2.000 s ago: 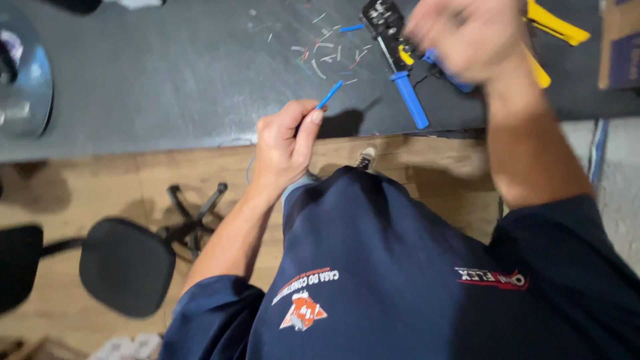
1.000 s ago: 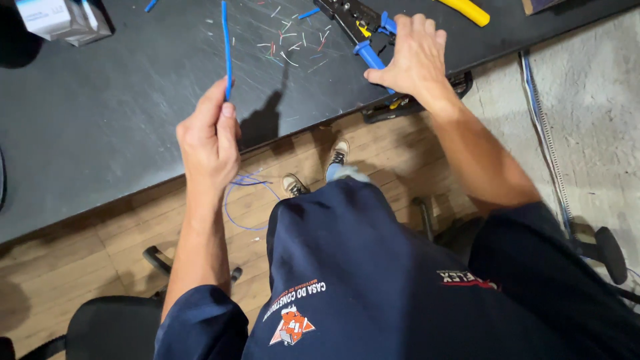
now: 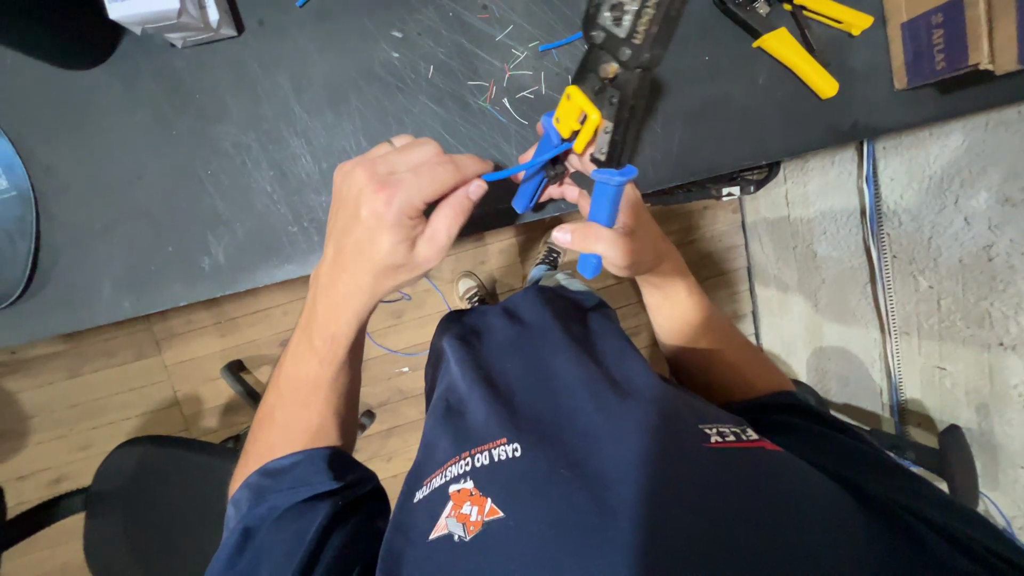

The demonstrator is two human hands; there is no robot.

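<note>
My left hand point(image 3: 400, 200) pinches a blue network cable point(image 3: 520, 166) between thumb and fingers. The cable's far end lies at the yellow guard point(image 3: 578, 118) of a black crimping tool point(image 3: 616, 88). My right hand point(image 3: 620, 228) is closed around this tool's blue handles point(image 3: 605, 216), which are spread apart. The tool's head points away from me above the table. Whether the cable's end is inside the tool cannot be made out.
Small wire offcuts point(image 3: 512, 80) and a short blue cable piece point(image 3: 560, 42) lie on the black table point(image 3: 240, 160). A yellow-handled tool point(image 3: 800, 64) and a cardboard box point(image 3: 932, 44) are at the right. A black chair point(image 3: 160, 504) stands below the table's left part.
My right hand, earlier reaching over the crimping tool on the table, now holds it raised. My left hand has brought the cable to the tool. The view has shifted.
</note>
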